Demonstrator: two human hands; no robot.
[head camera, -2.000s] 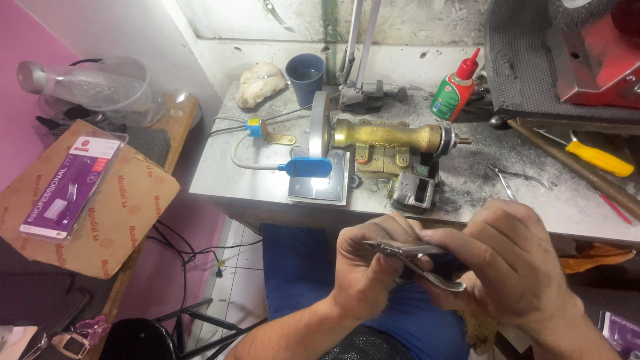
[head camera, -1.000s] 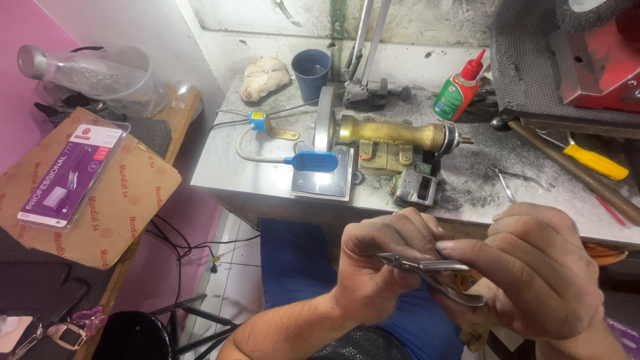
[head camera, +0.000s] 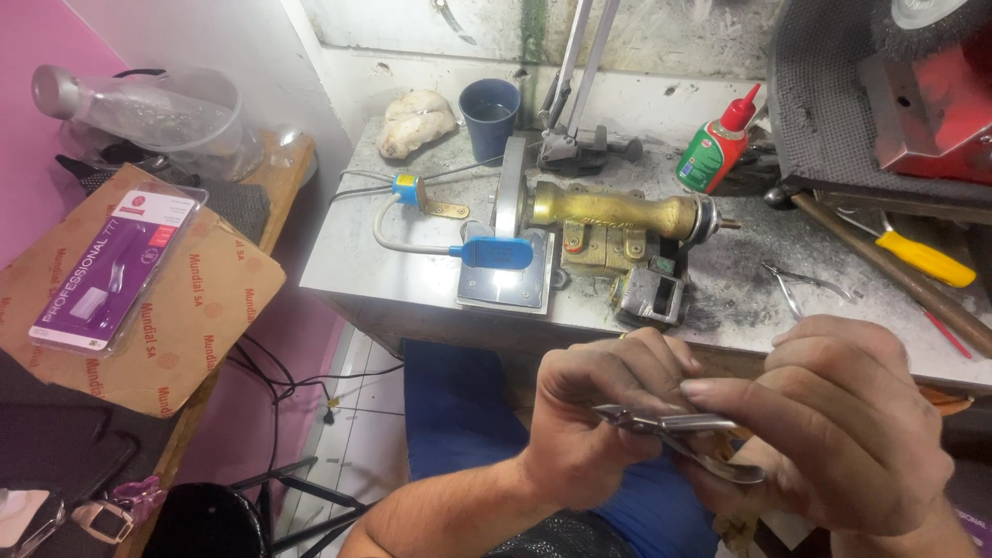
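Metal nippers lie between my two hands, in front of the bench, jaws pointing left. My left hand grips them near the jaws and joint. Around the handles are the fingers of my right hand, with a yellowish-brown cloth or scrap partly showing beneath. Beyond my hands stands a brass-coloured bench grinder with a grey wheel at its left end. A blue gooseneck lamp reaches in front of the wheel. Another pair of nippers rests on the bench beyond my right hand.
On the bench stand a blue cup, a whitish lump, a red-and-green glue bottle and a yellow-handled tool. Red machinery sits at the right. Packaged nippers lie on brown paper at the left.
The nippers' jaws, partly covered by my left fingers two seconds ago, now show more fully. My left fingers have shifted along them. The view has moved slightly.
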